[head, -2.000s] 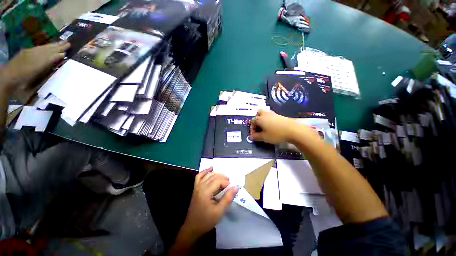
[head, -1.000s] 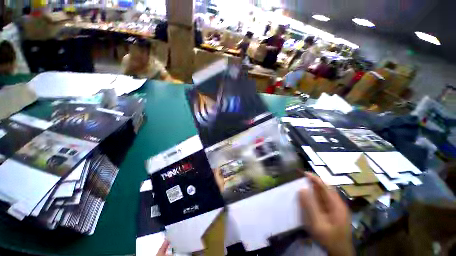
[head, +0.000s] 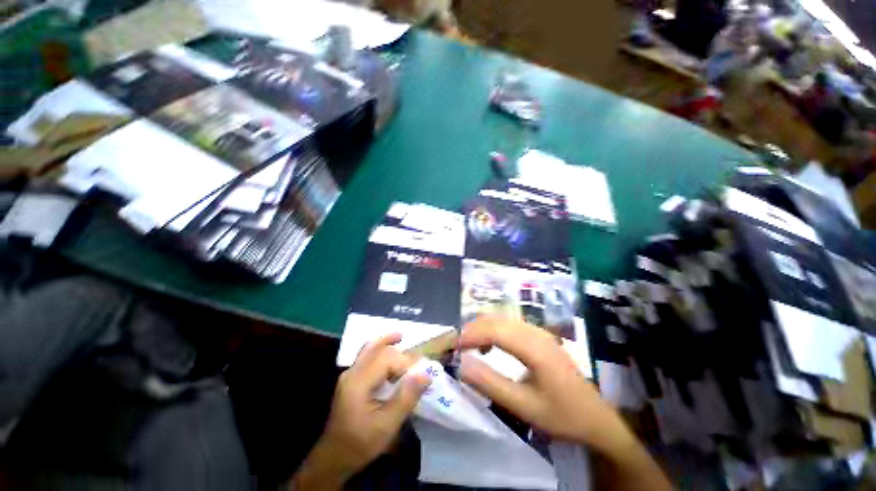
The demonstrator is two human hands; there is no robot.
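The box blank [head: 408, 283] lies flat on the working pile in front of me, black lettered panel at left and photo panel at right, its white flaps toward me. My left hand [head: 370, 403] holds the white sticker sheet [head: 480, 446] at its upper left corner, between thumb and fingers, over my lap. A few small blue marks show on the sheet. My right hand [head: 519, 369] is at the sheet's upper edge, over the blank's lower flaps, fingers bent and close together. Blur hides whether a sticker is between its fingertips.
A tall stack of blanks [head: 231, 129] stands at left. Another uneven stack [head: 812, 278] stands at right. Beyond the working pile lie a white pack [head: 567, 184], a small dark-and-red item [head: 498, 163] and a grey bundle [head: 516, 100]. White sheets [head: 307, 19] lie at the far left.
A second ago my right hand held a blank raised and tilted. Now a blank lies flat in front of me, my view points down again, and both hands are at the sticker sheet.
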